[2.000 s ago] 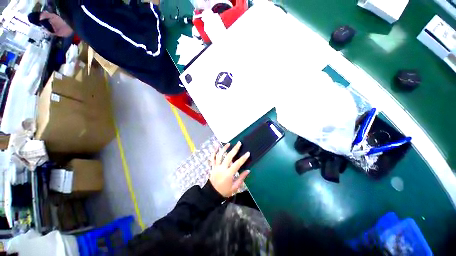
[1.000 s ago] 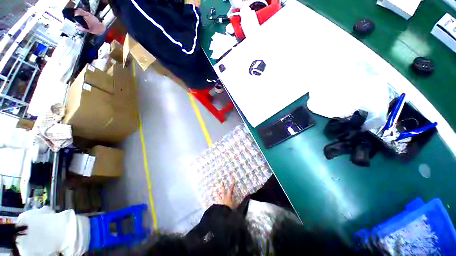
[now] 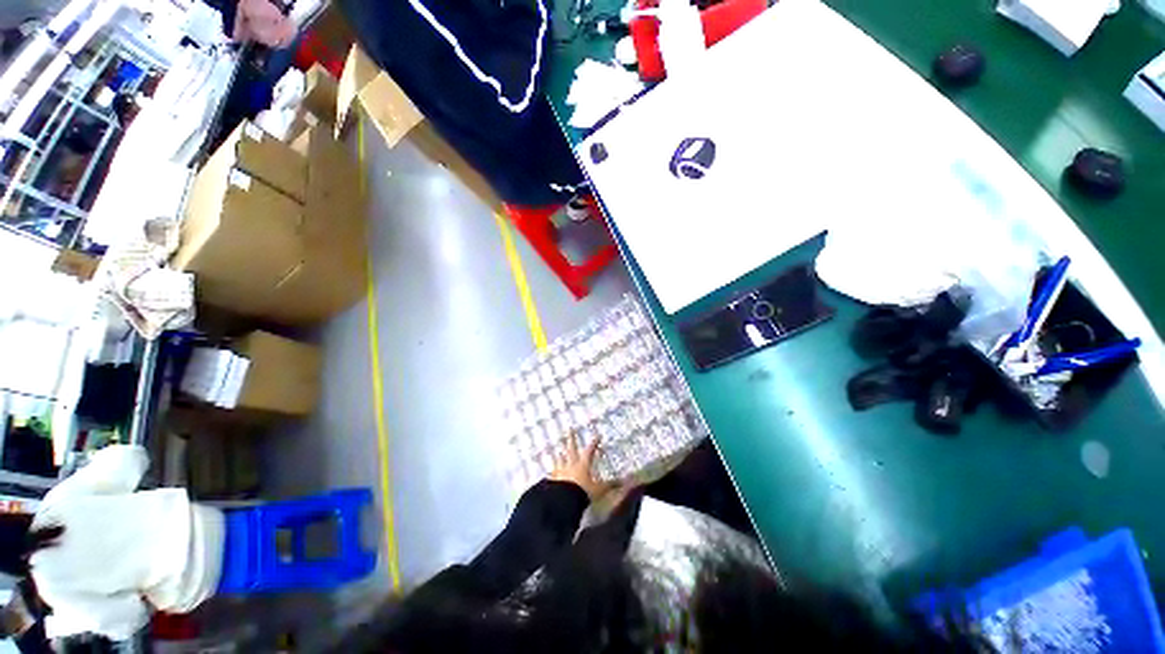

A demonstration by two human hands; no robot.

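Note:
My left hand (image 3: 578,468), small in the lower middle, lies at the near edge of the clear blister trays (image 3: 601,390), its fingers spread over the pockets. Whether it grips the edge cannot be told. The trays are shiny, show no black units and sit low beside the bench. A skin-coloured or brown patch just below my hand is too unclear to name. My right hand is not in view. A phone (image 3: 756,319) lies flat on the green bench (image 3: 818,447).
A white board (image 3: 767,153), black bundle (image 3: 913,358), tool box with blue-handled pliers (image 3: 1060,339) and blue parts tray (image 3: 1086,594) are on the bench. A person in dark clothing (image 3: 479,90) is ahead. Cartons (image 3: 275,243), a blue stool (image 3: 300,543) and a person in white (image 3: 128,543) are left.
My left hand has left the phone and moved down to the blister trays, where it stays. The view has shifted, showing more of the trays and the person in white.

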